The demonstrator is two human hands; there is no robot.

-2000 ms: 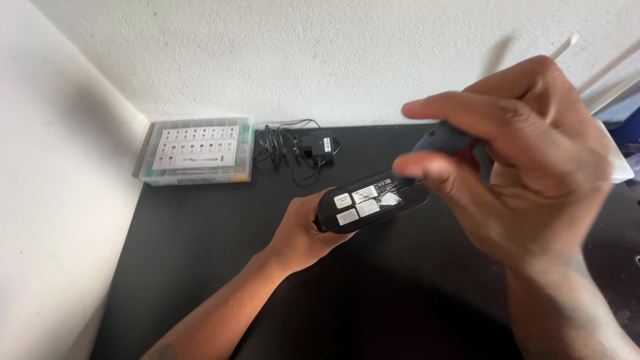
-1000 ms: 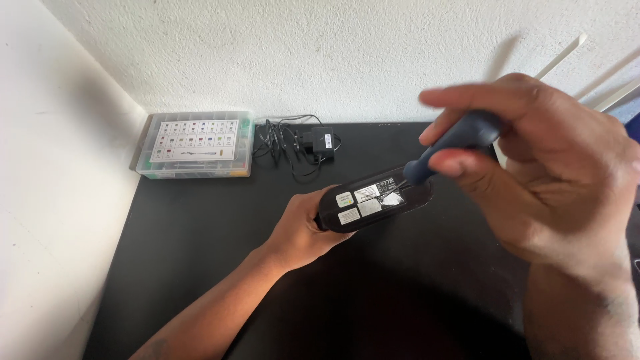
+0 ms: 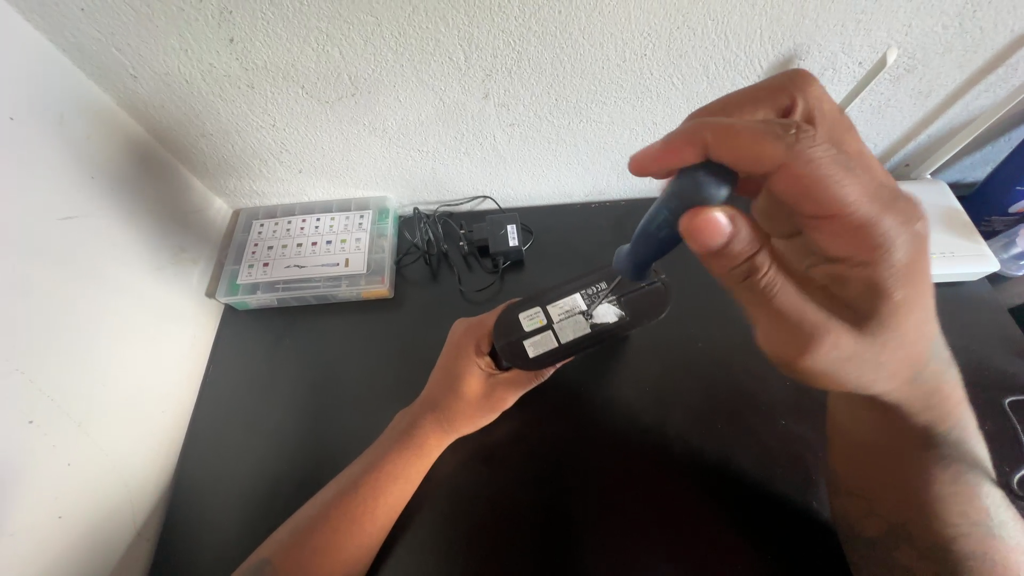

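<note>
My left hand [image 3: 472, 372] grips a black oval-ended electronic device [image 3: 524, 320] from beneath and the left, with its labelled face turned up. Several pale stickers are on that face, one of them torn. My right hand [image 3: 808, 232] holds a screwdriver [image 3: 668, 220] by its dark blue handle between thumb and fingers. The screwdriver's thin shaft slants down to the left, and its tip is at the torn sticker near the middle of the device. Whether the tip sits in a screw cannot be told.
A clear plastic parts case [image 3: 308, 252] with a printed chart lies by the wall on the black table [image 3: 320, 384]. Beside it is a black power adapter [image 3: 504, 238] with a coiled cable. At the right stands a white router [image 3: 952, 232] with antennas, next to a blue object [image 3: 1000, 192].
Between two seconds and one second ago, the screwdriver's handle became more visible as my right fingers shifted around it. My left hand keeps the device in about the same place.
</note>
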